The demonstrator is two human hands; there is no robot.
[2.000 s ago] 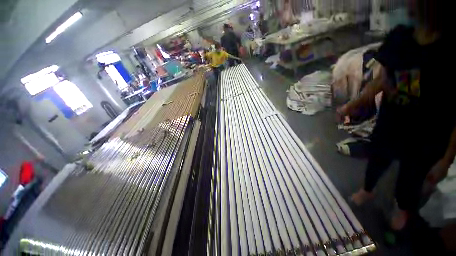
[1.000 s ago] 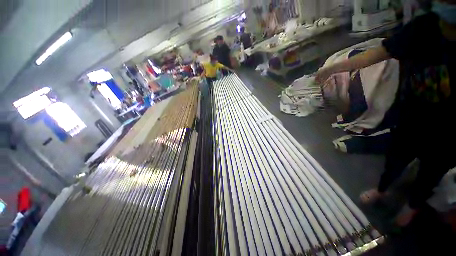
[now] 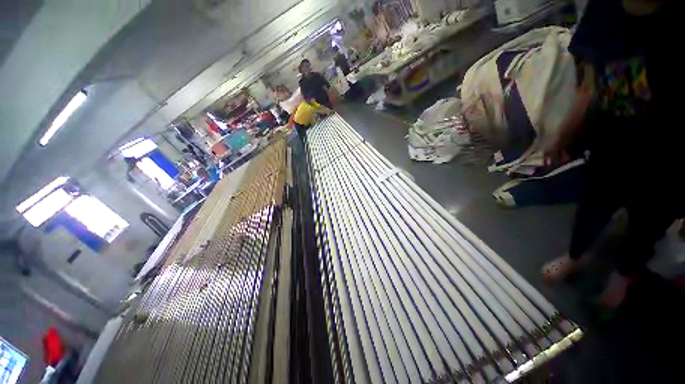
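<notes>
A long rack of parallel white strips (image 3: 405, 247) runs from the near right edge of the picture to the far end of the room. Small dark end fittings (image 3: 518, 351) line its near end, just inside a light metal end rail (image 3: 547, 355). A pale cross strap (image 3: 388, 175) lies over the strips. To the left, separated by a dark gap, lies a second rack of bare metal bars (image 3: 218, 300), shiny in places. Neither of my hands is in the picture.
A person in dark clothes (image 3: 627, 112) stands at right. Beside them are a cream-and-navy cloth pile (image 3: 526, 105) and a grey-white bundle (image 3: 437, 133) on the floor. A person in yellow (image 3: 306, 113) bends at the rack's far end. Worktables (image 3: 420, 60) stand behind.
The view has tilted and shifted. The person at right has lowered the arm that reached toward the cloth pile. The person in yellow now bends with arms less spread.
</notes>
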